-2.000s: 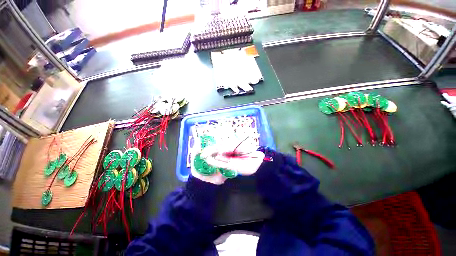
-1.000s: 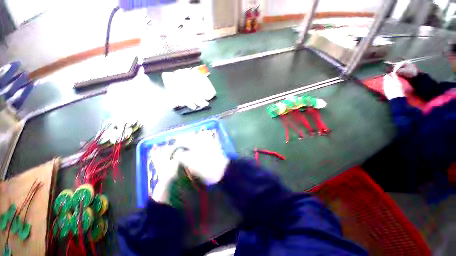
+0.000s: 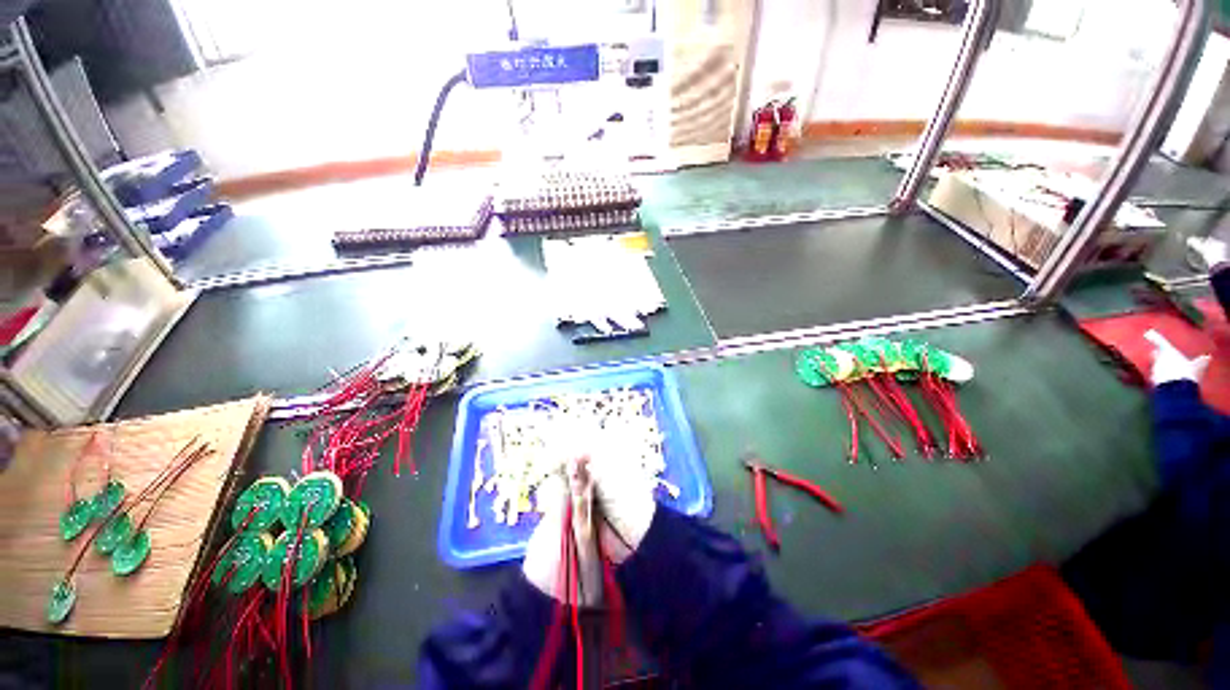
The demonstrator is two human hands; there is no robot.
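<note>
My gloved left hand (image 3: 546, 542) and gloved right hand (image 3: 622, 502) are together over the near side of the blue tray (image 3: 464, 541). Between them they hold a circuit board (image 3: 583, 506), seen nearly edge-on, with its red lead wires hanging down towards me. The fingertips are washed out by glare, so the exact grip is hidden. Many cream-yellow components (image 3: 514, 465) lie in the tray. Red-handled cutters (image 3: 799, 489) lie open on the mat to the right of the tray.
Stacked green boards (image 3: 294, 528) with red wires lie left of the tray, beside cardboard (image 3: 135, 596). More boards (image 3: 884, 359) lie at right. White gloves (image 3: 602, 285) and ridged racks (image 3: 568, 202) lie behind. Another person's gloved hand (image 3: 1176, 359) is at far right; a red basket (image 3: 1005, 640) is below.
The view has swung right and then back left. The board between my hands has turned from face-on to nearly edge-on, its wires now hanging towards me.
</note>
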